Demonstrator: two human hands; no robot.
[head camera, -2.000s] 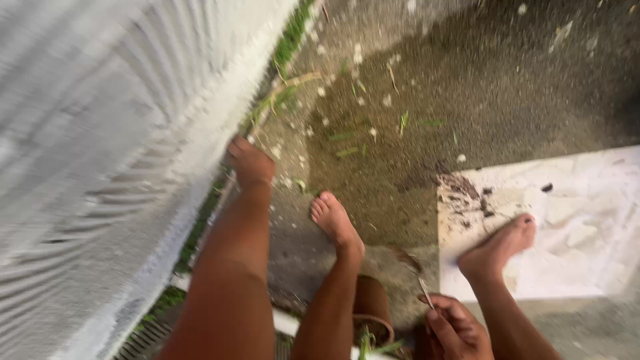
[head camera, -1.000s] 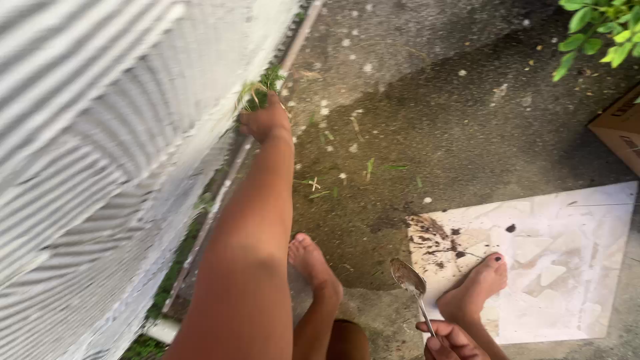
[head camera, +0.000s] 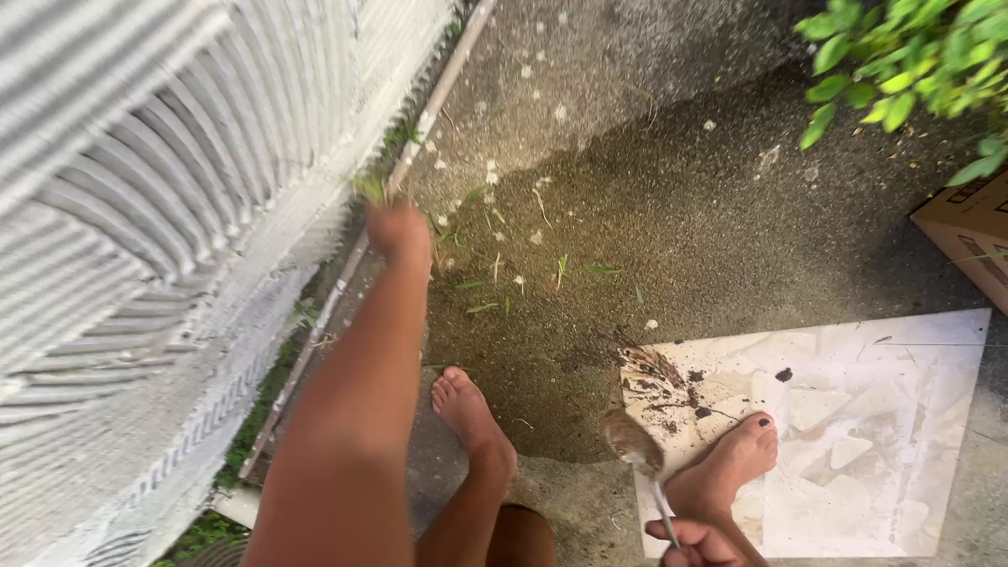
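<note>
My left hand (head camera: 400, 230) reaches out at the foot of the white ridged wall (head camera: 197, 157), blurred. A small tuft of grass (head camera: 370, 187) shows at its fingers; whether they grip it I cannot tell. At the bottom right, my right hand (head camera: 693, 543) holds a metal spoon (head camera: 636, 445) by its handle. The soil-stained bowl of the spoon hangs above the near left edge of a pale tile (head camera: 850, 425). Dark soil (head camera: 669, 386) is scattered on the tile's upper left corner.
My bare feet stand on the wet concrete ground (head camera: 551, 331) and on the tile. Torn grass blades (head camera: 561, 269) lie about. A narrow strip (head camera: 433, 106) runs along the wall. A cardboard box (head camera: 972, 228) and a leafy plant (head camera: 906, 63) are at the right. A brown round thing (head camera: 521, 535) shows beside my leg.
My left hand was at a larger tuft of grass by the wall one second ago; less grass shows at it now. The spoon stays in my right hand.
</note>
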